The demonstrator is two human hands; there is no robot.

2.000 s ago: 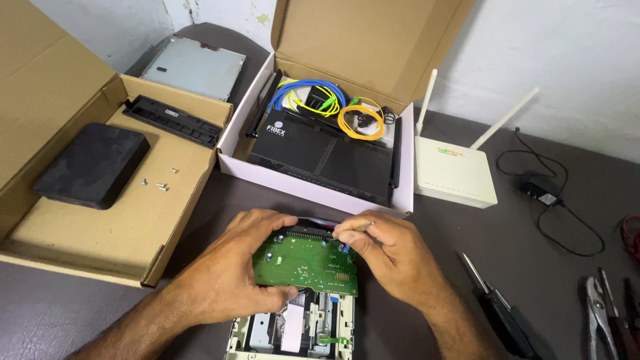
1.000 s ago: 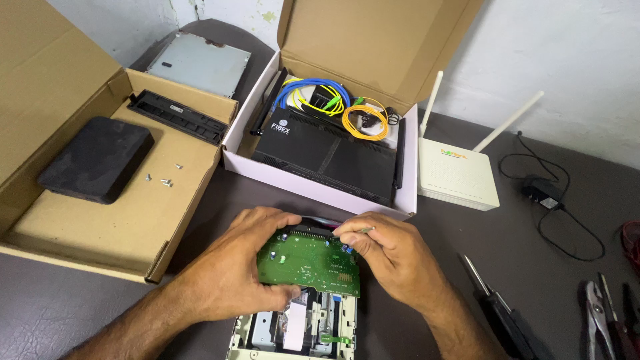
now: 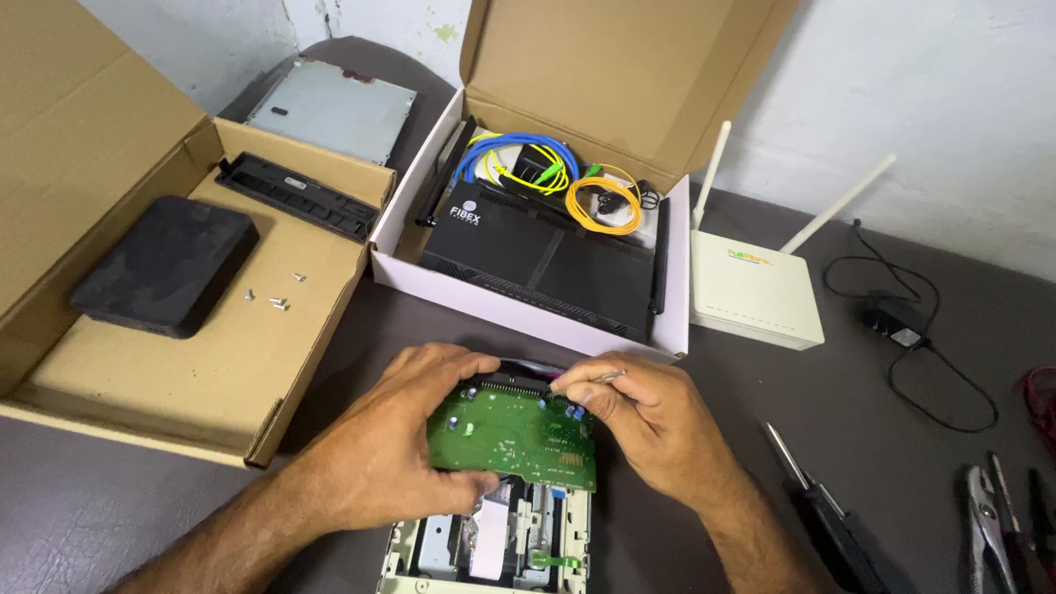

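Observation:
My left hand (image 3: 404,445) grips a green circuit board (image 3: 511,437) by its left side, thumb at the lower edge and fingers at the top. The board lies over the upper part of an opened drive chassis (image 3: 487,544), whose white ribbon cable (image 3: 491,536) and metal parts show below. In my right hand (image 3: 643,417) a thin metal tool (image 3: 609,377) is pinched between thumb and fingers, near the board's top right corner by a black connector (image 3: 511,384). Where its tip touches is hidden by the fingers. Blue capacitors (image 3: 574,411) sit close to those fingers.
Left, an open cardboard box (image 3: 330,330) holds a black case (image 3: 165,264), a black plastic bezel (image 3: 297,194) and several screws (image 3: 279,304). Behind are a metal plate (image 3: 334,107) and a boxed black router (image 3: 544,264). Right: white router (image 3: 755,289), power adapter (image 3: 895,320), screwdriver (image 3: 825,503), pliers (image 3: 986,520).

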